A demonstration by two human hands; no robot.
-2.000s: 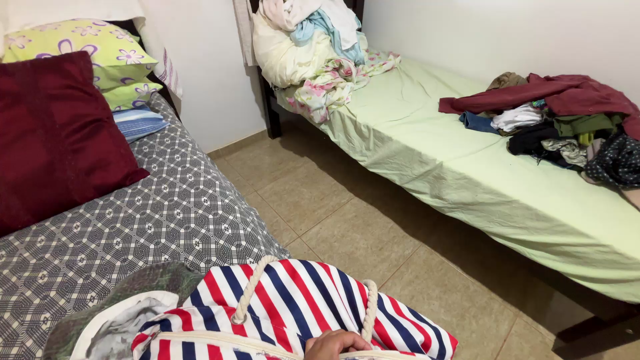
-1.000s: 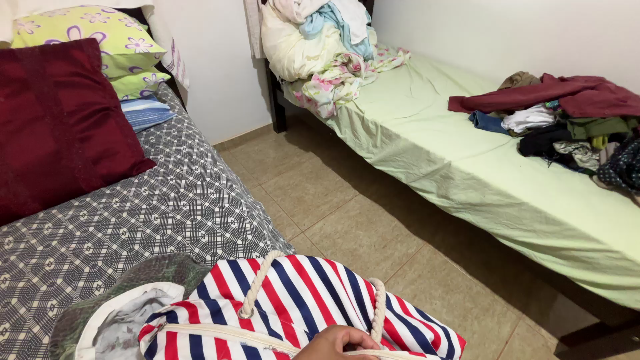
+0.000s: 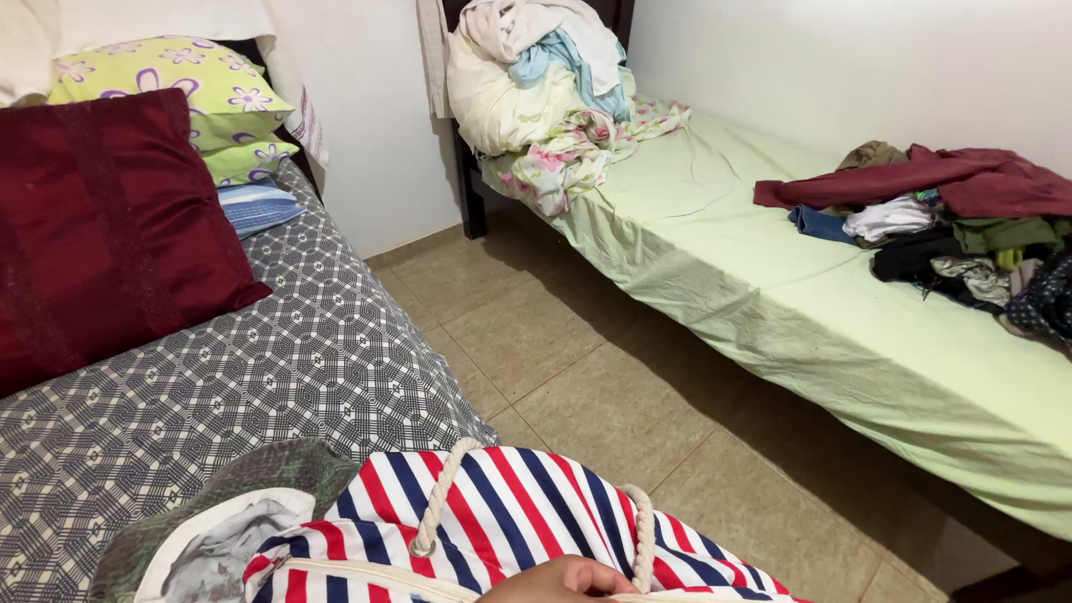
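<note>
A bag with red, white and navy stripes [image 3: 519,502] lies at the bottom centre, with a cream rope handle [image 3: 440,498] through a metal eyelet and more rope [image 3: 643,536] farther right. A pale zip band [image 3: 377,576] runs along its near side. My left hand [image 3: 561,582], cut off by the lower edge, has its curled fingers on the bag's edge beside this band; the fingertips are partly hidden. Against the bag's left side rests a white-rimmed cloth item, perhaps a hat [image 3: 226,544], with dark green fabric [image 3: 243,469] behind it. My right hand is out of view.
On the left bed [image 3: 335,360] are a dark red cushion [image 3: 100,234] and green floral pillows [image 3: 180,92]. The right bed [image 3: 720,243] holds bundled bedding [image 3: 528,100] and a pile of clothes [image 3: 963,218]. A tiled floor [image 3: 586,394] lies between the beds, with a wall behind.
</note>
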